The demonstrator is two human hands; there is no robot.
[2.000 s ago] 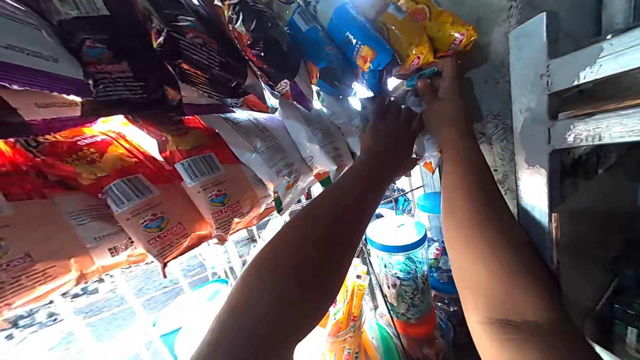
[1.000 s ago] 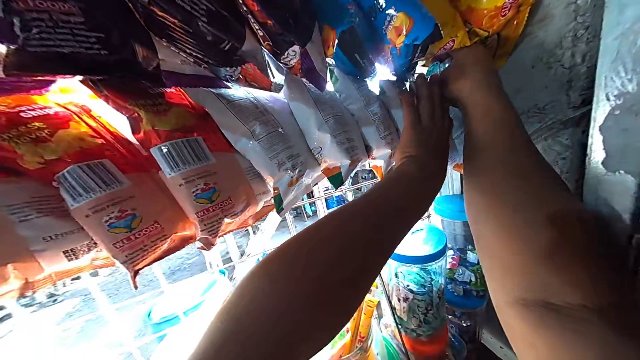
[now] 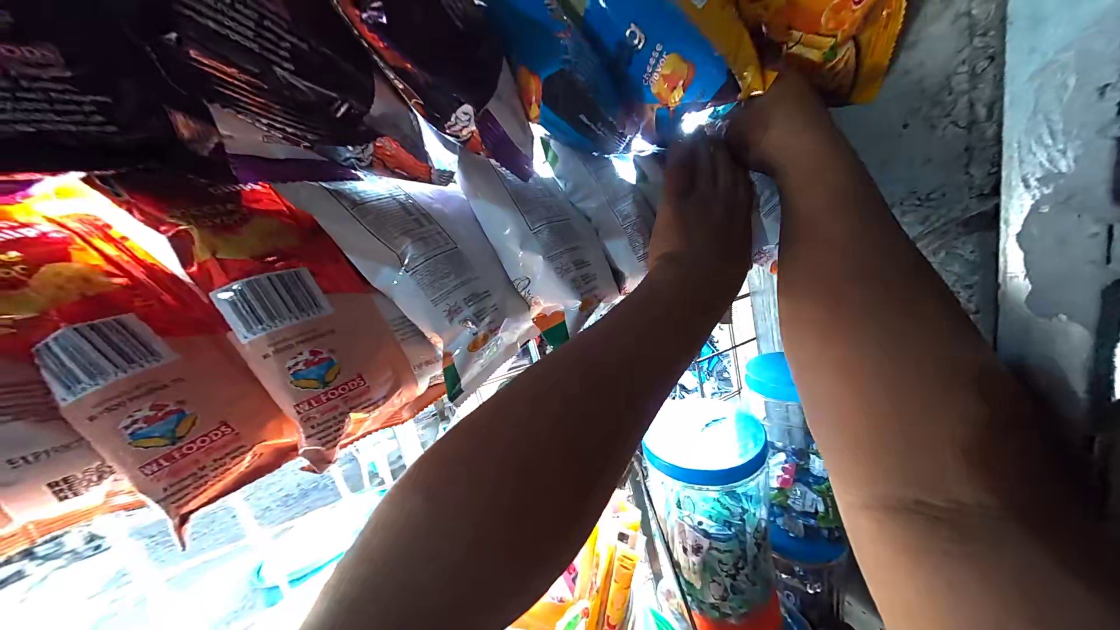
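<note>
Both arms reach up to the hanging snack bags at the upper right. My left hand (image 3: 703,206) is raised with its back to the camera, just below a blue snack bag (image 3: 652,61); its fingertips are lost in shadow and glare. Beside it, my right hand (image 3: 770,122) is bent in under a yellow snack bag (image 3: 836,44), its fingers mostly hidden. The two hands nearly meet at a small bright spot, where what they hold cannot be made out. White snack bags (image 3: 429,254) hang to the left of my left hand.
Red and orange snack bags (image 3: 297,324) and dark ones (image 3: 262,79) hang in rows at left. Below the arms stand a blue-lidded plastic jar (image 3: 709,516) of wrapped items and another jar (image 3: 801,481). A wire grille (image 3: 742,328) lies behind; a grey wall (image 3: 936,157) is at right.
The view has come closer to the bags. My left hand, bent over at the bags two seconds ago, is now straighter and raised. My right hand stays up near the yellow bag.
</note>
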